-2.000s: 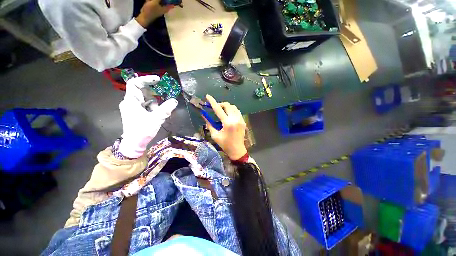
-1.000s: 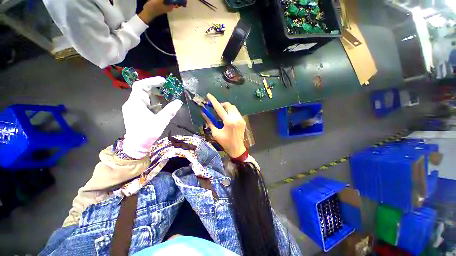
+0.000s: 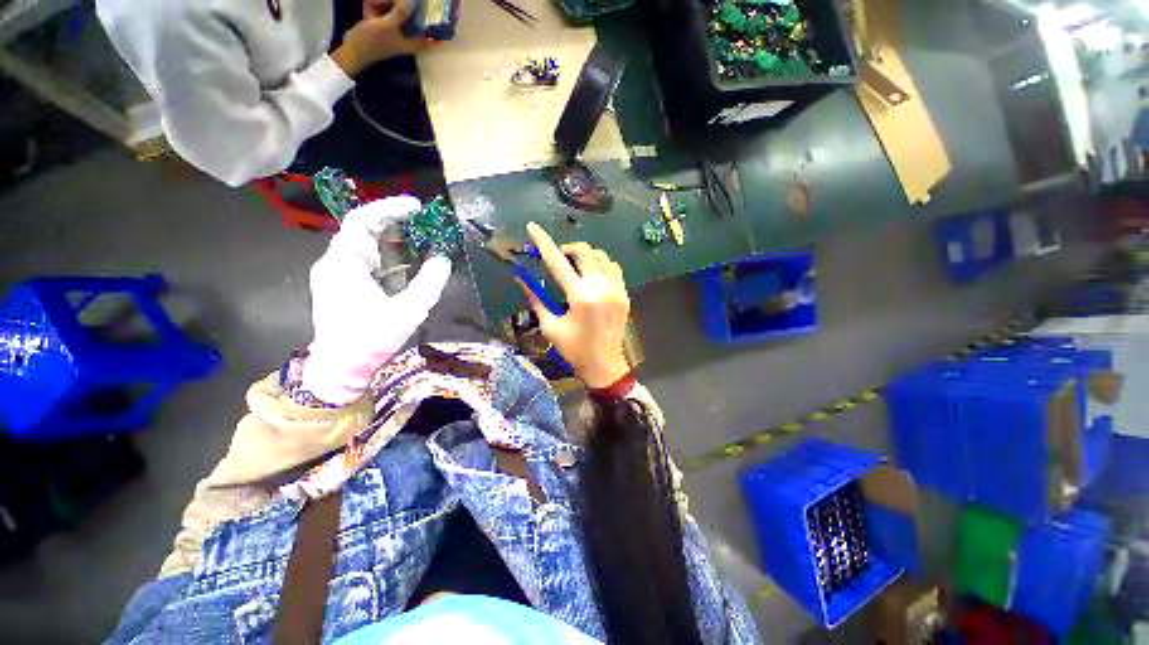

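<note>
My left hand (image 3: 365, 302), in a white glove, holds a small green circuit board (image 3: 431, 229) between thumb and fingers above the lap. A second green board (image 3: 335, 192) shows at the back of the same hand, seemingly joined or held with it. My bare right hand (image 3: 587, 310), with a red wristband, holds blue-handled cutters (image 3: 539, 287). Their metal jaws point left toward the first board's right edge. Whether the jaws touch the board or are closed is too blurred to tell.
The green bench (image 3: 769, 202) bears cardboard (image 3: 479, 107), a black reel (image 3: 590, 106), a yellow-handled tool (image 3: 672, 219) and a black bin (image 3: 743, 103) heaped with green boards. A co-worker's hand (image 3: 378, 38) holds a dark tool at upper left. Blue stool (image 3: 95, 347); blue crates (image 3: 825, 536) at right.
My right hand has shifted slightly right and its fingers have changed pose on the cutters. The boards in my left hand have turned a little. The co-worker's tool has come further into view.
</note>
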